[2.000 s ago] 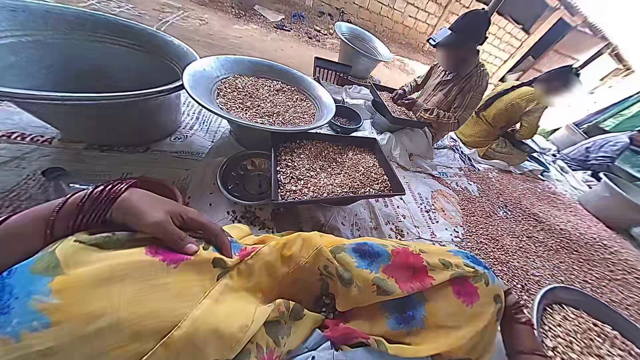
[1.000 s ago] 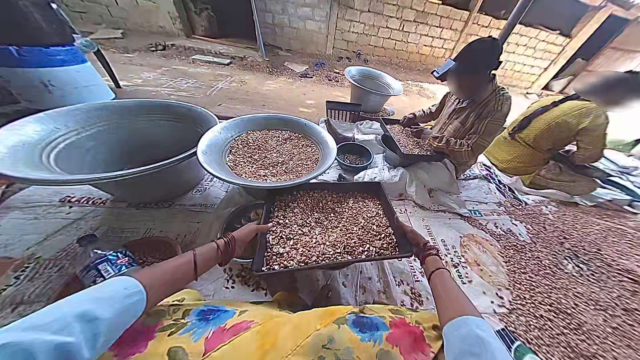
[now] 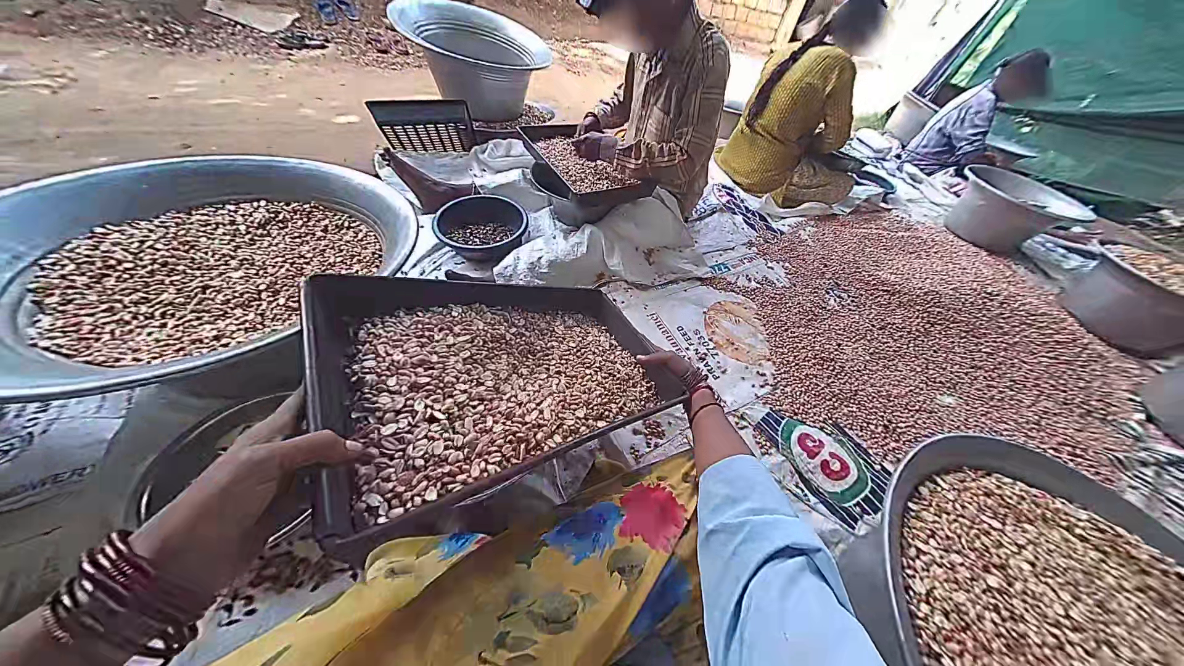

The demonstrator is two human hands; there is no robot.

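Observation:
A dark rectangular tray (image 3: 453,291) filled with shelled nuts or seeds (image 3: 481,398) is held over my lap, tilted a little. My left hand (image 3: 264,467) grips its left wall, thumb over the rim. At the far right corner my right hand (image 3: 673,372) holds the edge, its fingers partly hidden by the tray. Yellow flowered cloth (image 3: 555,592) covers my lap beneath. Left of the tray stands a wide metal basin (image 3: 402,222) of similar nuts, close to its corner.
A small dark bowl (image 3: 481,250) sits beyond the tray. A spread pile of reddish nuts (image 3: 925,333) covers the sheets on the right, with a metal basin (image 3: 902,518) near my right arm. Several people sit beyond; the nearest person (image 3: 680,102) handles another tray. A tall metal tub (image 3: 481,74) stands behind.
The dark tray, near level a second ago, is now tilted in both my hands. Two seconds ago it rested in front of me with neither hand on it. The view has swung right.

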